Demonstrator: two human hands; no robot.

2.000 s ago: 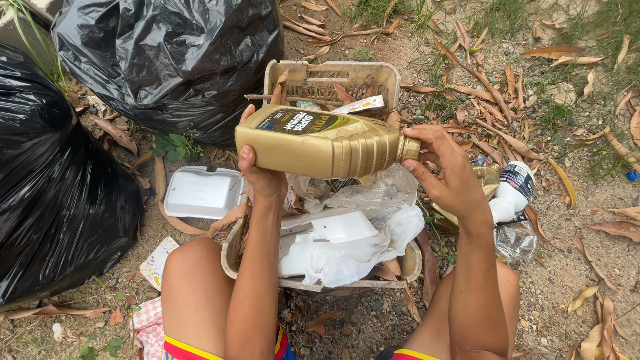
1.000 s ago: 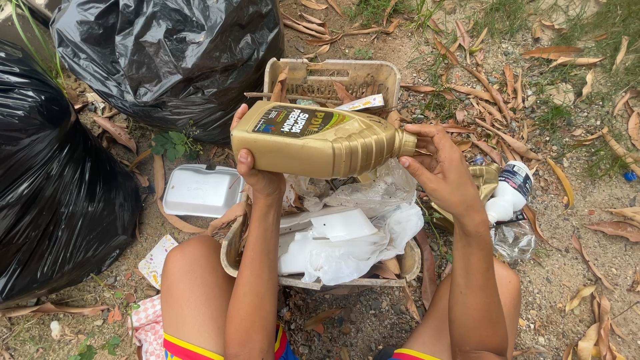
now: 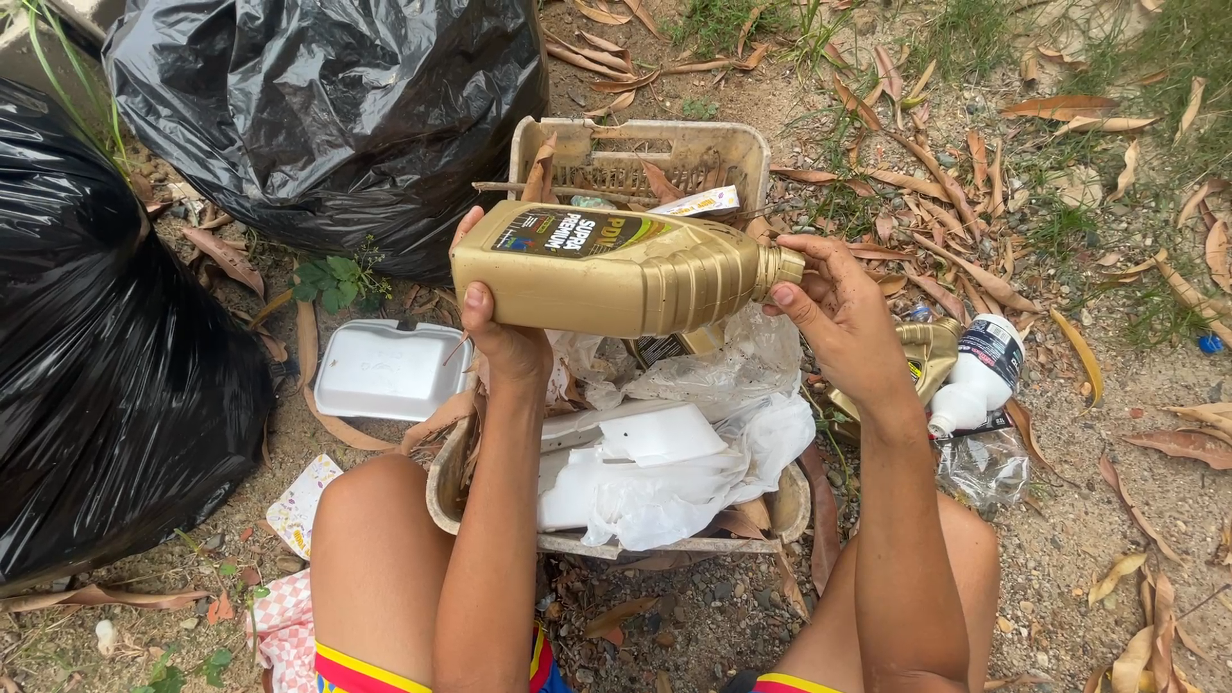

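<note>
A gold plastic oil bottle (image 3: 616, 269) lies sideways in the air above a dirty plastic crate (image 3: 443, 481). My left hand (image 3: 505, 332) holds its base end, thumb in front. The fingers of my right hand (image 3: 837, 308) pinch the bottle's neck, where no cap shows. Beneath it the crate holds a crumpled white plastic bag (image 3: 664, 500), white foam pieces (image 3: 659, 435), clear film and dry leaves. Another gold bottle with a dark label lies partly hidden under the held one.
Two black garbage bags (image 3: 327, 125) (image 3: 106, 346) stand at the left. A white foam food box (image 3: 393, 371) lies beside the crate. Right of it are a gold container (image 3: 924, 351), a white bottle (image 3: 980, 373) and a clear plastic piece (image 3: 984, 467). Dry leaves cover the ground.
The bottle has rolled slightly between my hands, so more of its label faced me one second ago than two seconds ago. Both hands keep their hold at the base and neck.
</note>
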